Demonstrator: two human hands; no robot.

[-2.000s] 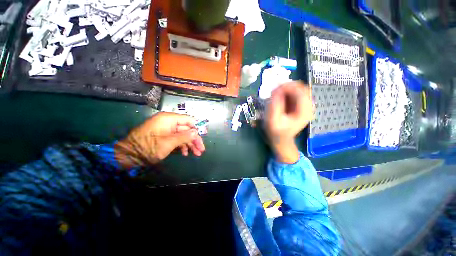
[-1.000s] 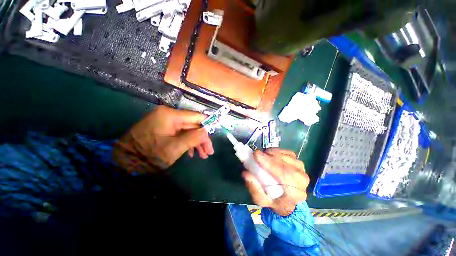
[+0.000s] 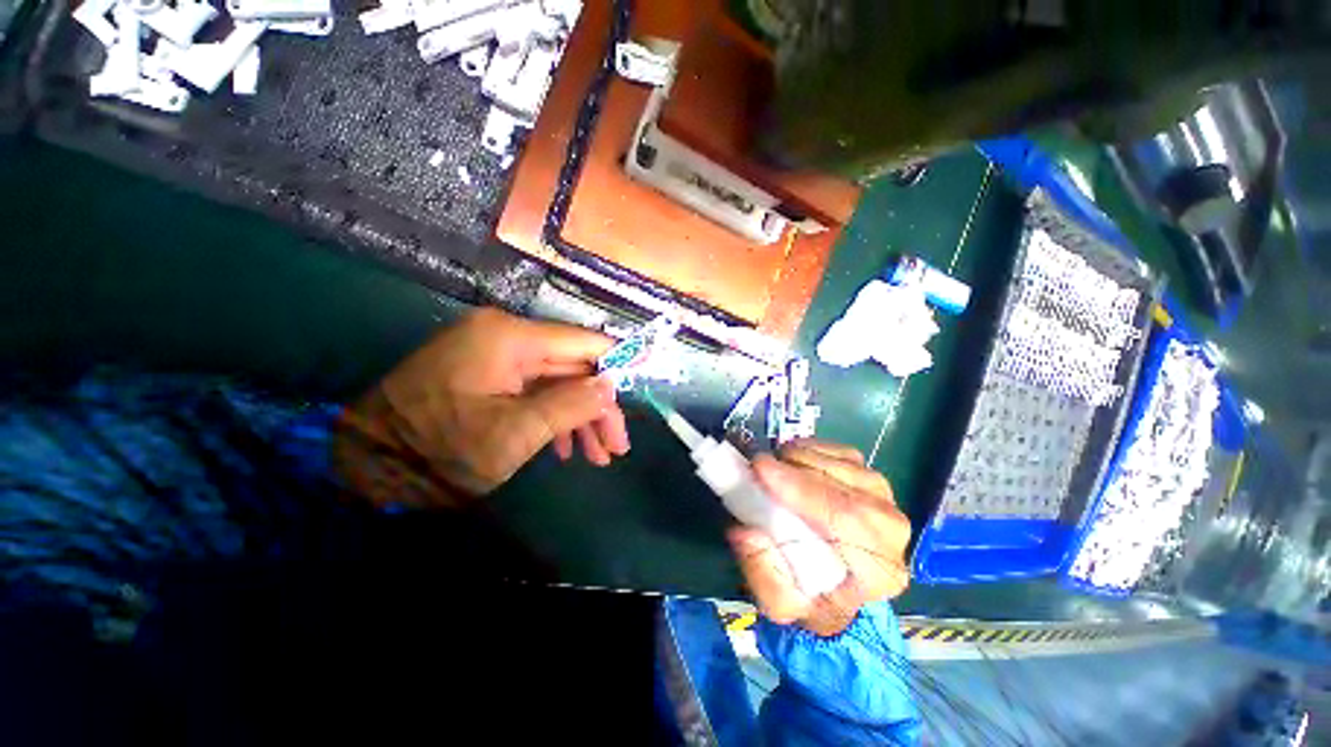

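My left hand (image 3: 489,401) holds a small white plastic part (image 3: 631,355) with a green-blue inside at its fingertips, in front of the press fixture. My right hand (image 3: 829,533) grips a translucent white dropper bottle (image 3: 755,504), tilted up and to the left. The bottle's thin greenish tip is just below and right of the held part, with a small gap between them. Several small white pieces (image 3: 790,404) lie on the bench right of the held part.
The orange-brown fixture block (image 3: 657,241) bears a slotted silver-white nest (image 3: 708,190) under the olive-green press body (image 3: 934,88). A black tray (image 3: 314,161) with loose white parts is left. Crumpled tissue (image 3: 880,329), a perforated tray (image 3: 1004,453) and a blue bin (image 3: 1153,467) are right.
My right hand, blurred and without a visible bottle two seconds ago, now holds the dropper bottle. Since one second ago its tip has drawn slightly down from the part. The view has moved closer.
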